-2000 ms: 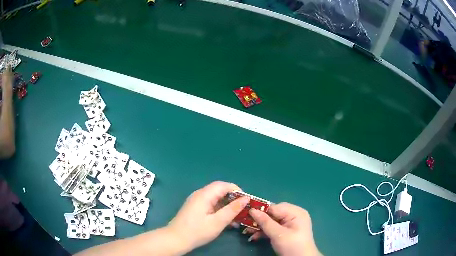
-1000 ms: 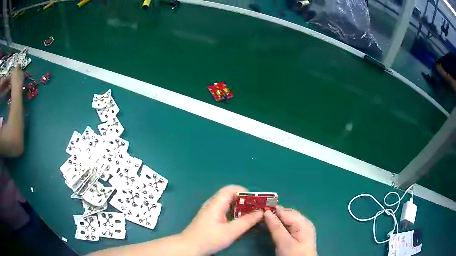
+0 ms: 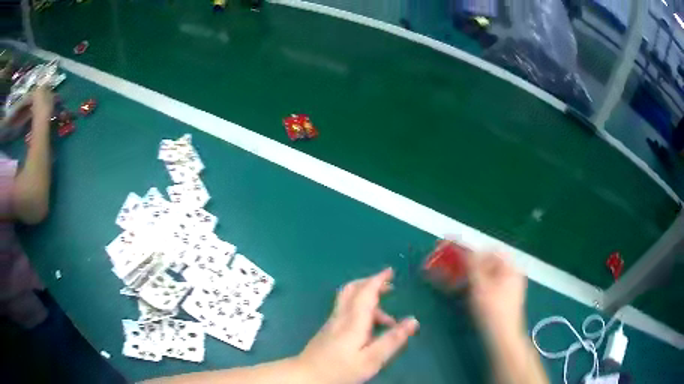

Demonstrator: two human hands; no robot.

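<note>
My right hand (image 3: 499, 289) is blurred and holds a red circuit board (image 3: 448, 265) at its left side, above the bench just short of the white rail. Whether a white plate is joined to it cannot be told. My left hand (image 3: 360, 330) is empty, its fingers apart, left of and below the board. A loose pile of white plates (image 3: 217, 289) with dark holes lies on the green bench to the left of my left hand.
The white rail (image 3: 337, 177) separates the bench from the green belt. Red boards lie on the belt at centre (image 3: 300, 127) and right (image 3: 615, 264). A white cable (image 3: 553, 321) and adapter (image 3: 616, 343) lie lower right, near a pale post. Another person's arm (image 3: 36, 169) is at left.
My left hand has let go of the board. My right hand has carried it up and right towards the rail. The board on the belt appears further left, and another shows at right.
</note>
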